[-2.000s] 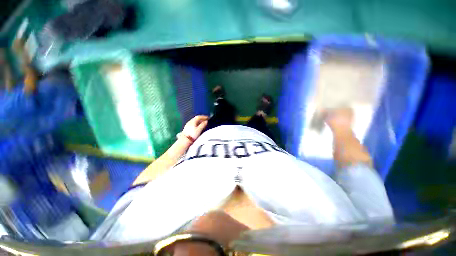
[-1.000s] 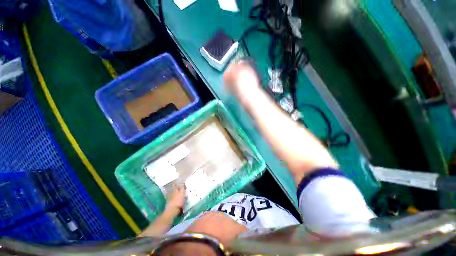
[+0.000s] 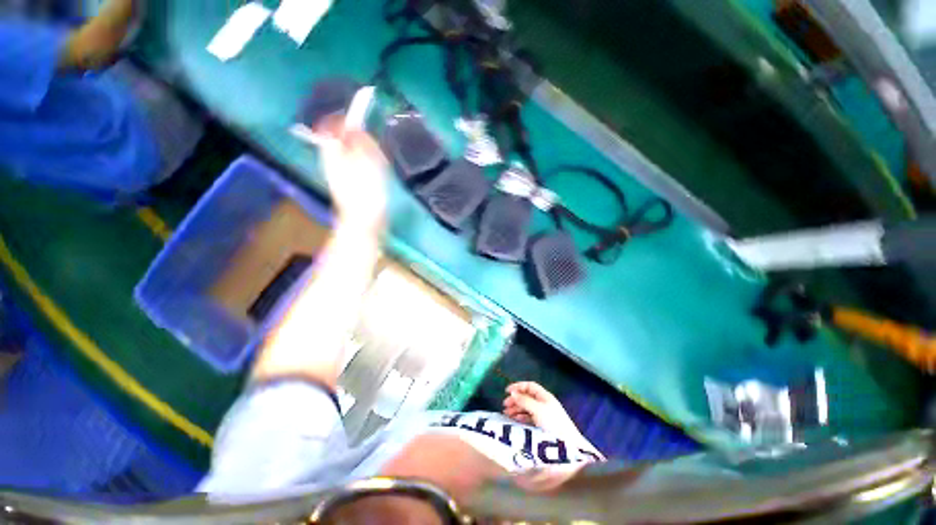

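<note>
My left hand (image 3: 354,154), blurred, reaches over the green-matted bench and holds a dark adapter (image 3: 328,99) with white strips, likely a sheet, at its sides. Several black adapters with ribbed or perforated faces lie in a slanting row on the bench to its right, the nearest (image 3: 557,263) at the row's lower end. Their black cords (image 3: 606,200) lie coiled beyond them with crinkled clear plastic (image 3: 521,185). My right hand (image 3: 532,402) is low by my shirt, fingers loosely curled, with nothing seen in it.
A green crate (image 3: 482,354) with pale sheets lies under my left forearm. Left of it, a blue crate (image 3: 185,287) holds a black item on brown lining. Another person's blue clothing (image 3: 72,123) is upper left. White sheets (image 3: 241,31) and a silvery packet (image 3: 754,410) lie on the bench.
The view has turned. My left hand has left the green crate and reached the adapter on the bench. My right hand has drawn back to my body. More adapters now show in a row.
</note>
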